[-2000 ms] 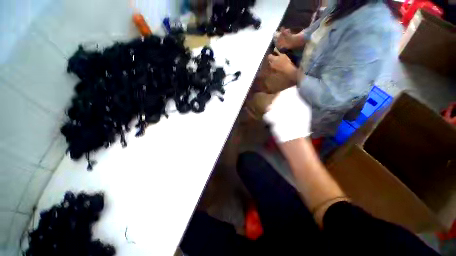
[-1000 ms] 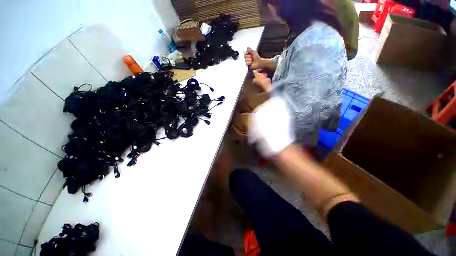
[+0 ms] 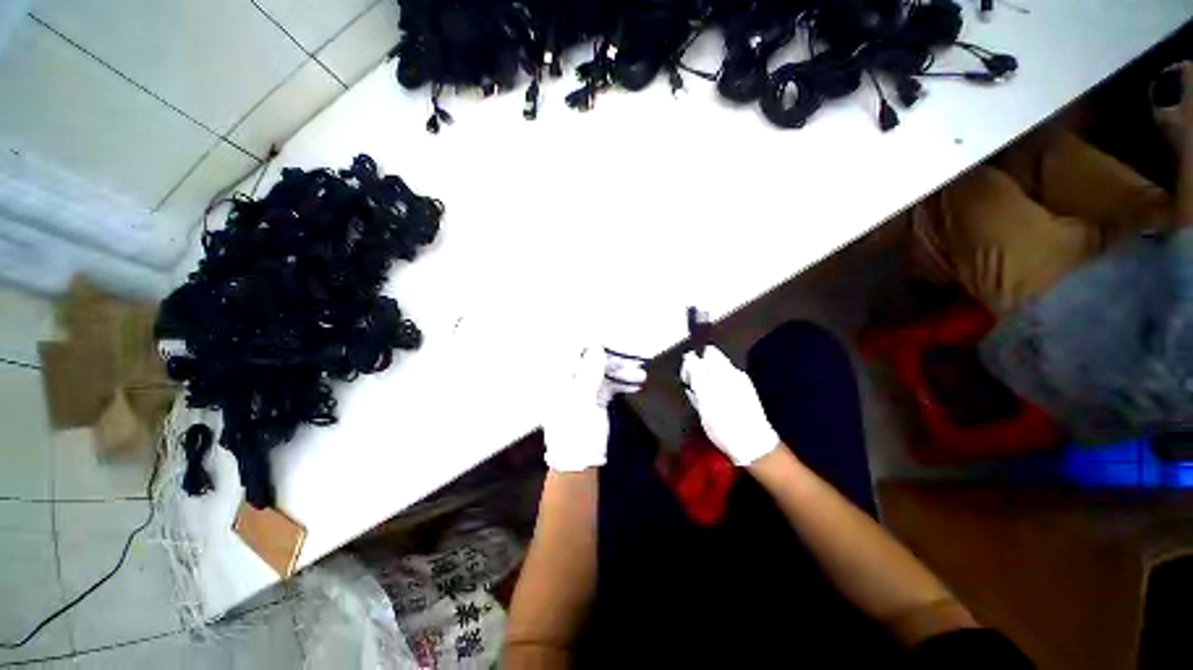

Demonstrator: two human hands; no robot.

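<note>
My left hand [image 3: 578, 412], in a white glove, is at the table's front edge with a thin black cable [image 3: 628, 356] at its fingers. My right hand [image 3: 730, 408], also gloved, is over the lap to the right and holds a short black piece, perhaps a connector [image 3: 697, 321], pointing up from its fingertips. The hands are apart. Whether the cable runs between both hands is hard to tell.
On the white table [image 3: 550, 236] lie a pile of black bundles [image 3: 301, 288] at left, a stray bundle [image 3: 196, 458], a tan block [image 3: 270, 538] and far-side cable coils [image 3: 641, 39]. A seated person [image 3: 1099, 327] is at right.
The view has swung left and down. The right hand has come back from the seated person's side to the table edge and now holds a black piece. The left hand has come into view.
</note>
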